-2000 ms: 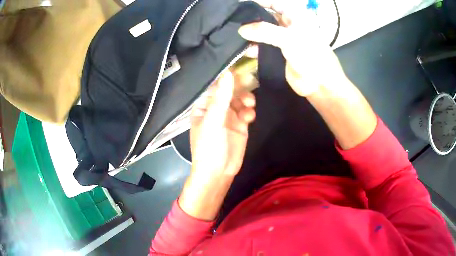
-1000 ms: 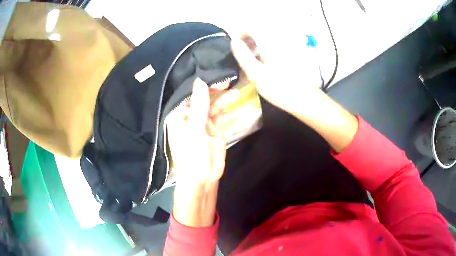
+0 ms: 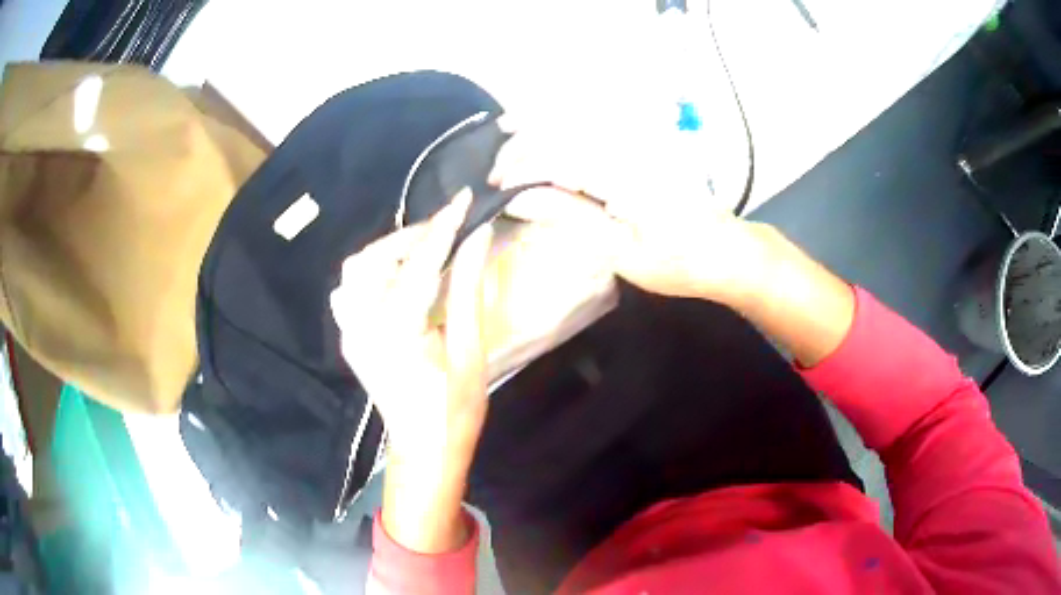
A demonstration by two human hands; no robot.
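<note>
The black fabric shoulder bag [image 3: 279,302] lies at the table's near edge with its curved side up and a small pale patch on its front. Its silver zip [image 3: 353,465] is open. My left hand [image 3: 407,314] is at the opening, with fingers on the dark fabric edge. My right hand [image 3: 617,233] is at the upper end of the opening and holds the bag's edge; its fingers are overexposed. A pale, yellowish surface [image 3: 538,285] shows between my hands; what it is cannot be told.
A tan sack-like form [image 3: 111,233] stands at the left, with a green crate [image 3: 93,465] below it. A white table [image 3: 582,58] lies ahead, bearing a cable [image 3: 745,128] and a small blue thing [image 3: 688,116]. A waste bin [image 3: 1030,302] stands at the right.
The bag has shifted left and down in view. My left hand has moved left from inside the opening onto its edge. My right hand has moved down onto the opening's upper end.
</note>
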